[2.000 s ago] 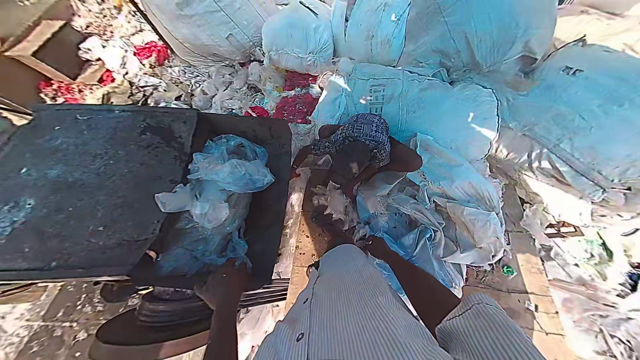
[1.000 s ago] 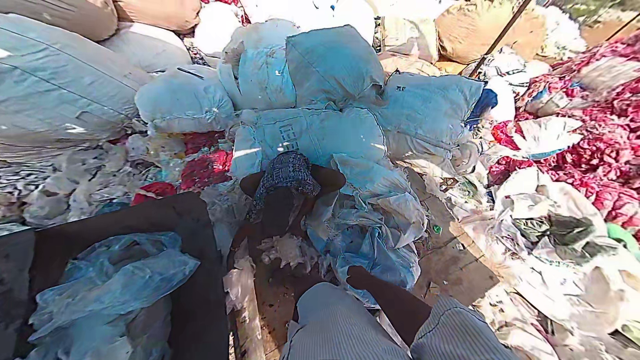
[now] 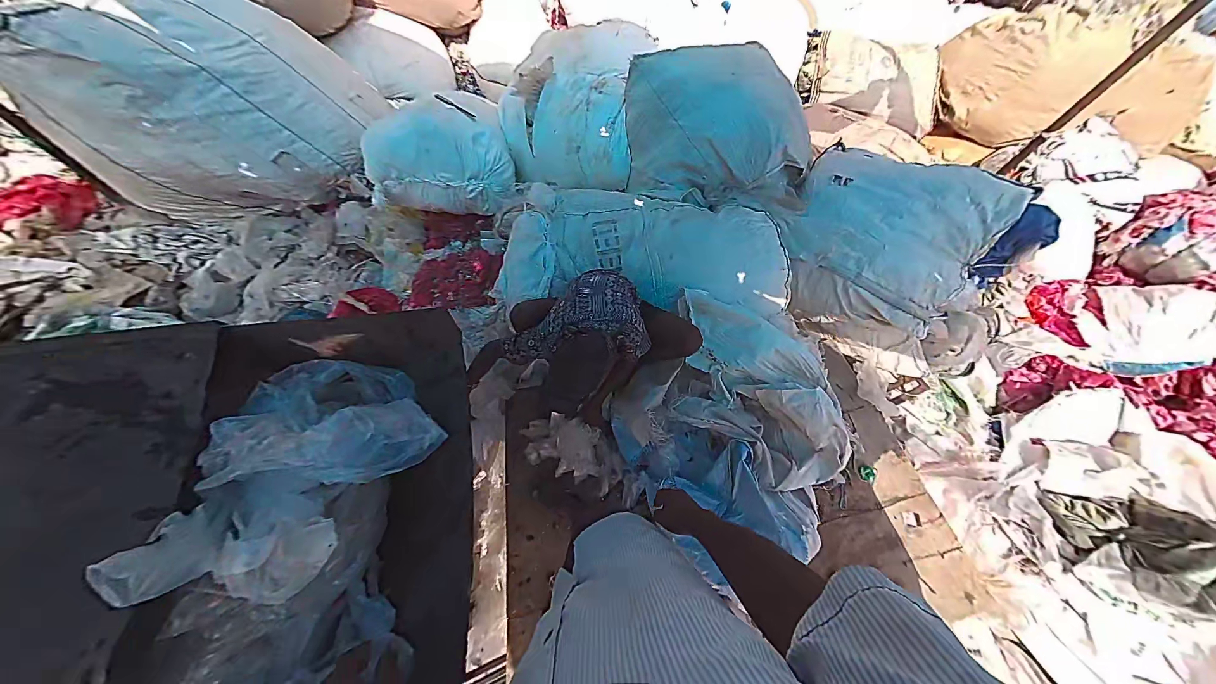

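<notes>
At the bottom left, a brownish patch beneath clear plastic film (image 3: 323,442) seems to be my left hand (image 3: 353,663); its fingers are hidden. The film lies crumpled on a dark board. A bare limb comes out of striped cloth at lower right and looks like my right forearm; its far end, seemingly my right hand (image 3: 676,511), is beside a blue-white woven plastic sheet (image 3: 741,475). Its grip does not show. Opposite me another person in patterned clothing (image 3: 597,309) bends down, arms reaching to pale plastic scraps (image 3: 575,448).
The dark board (image 3: 85,418) fills the lower left. Large stuffed woven sacks (image 3: 712,114) are piled ahead. Loose plastic waste (image 3: 1083,560) spreads at right, with red netting-like scraps (image 3: 456,275) left of the sacks. Paving (image 3: 902,494) shows between sheet and waste.
The view has swung right and up. Two seconds ago my left hand showed at the near end of the clear film; now it is mostly hidden. The other person stays bent over the scraps.
</notes>
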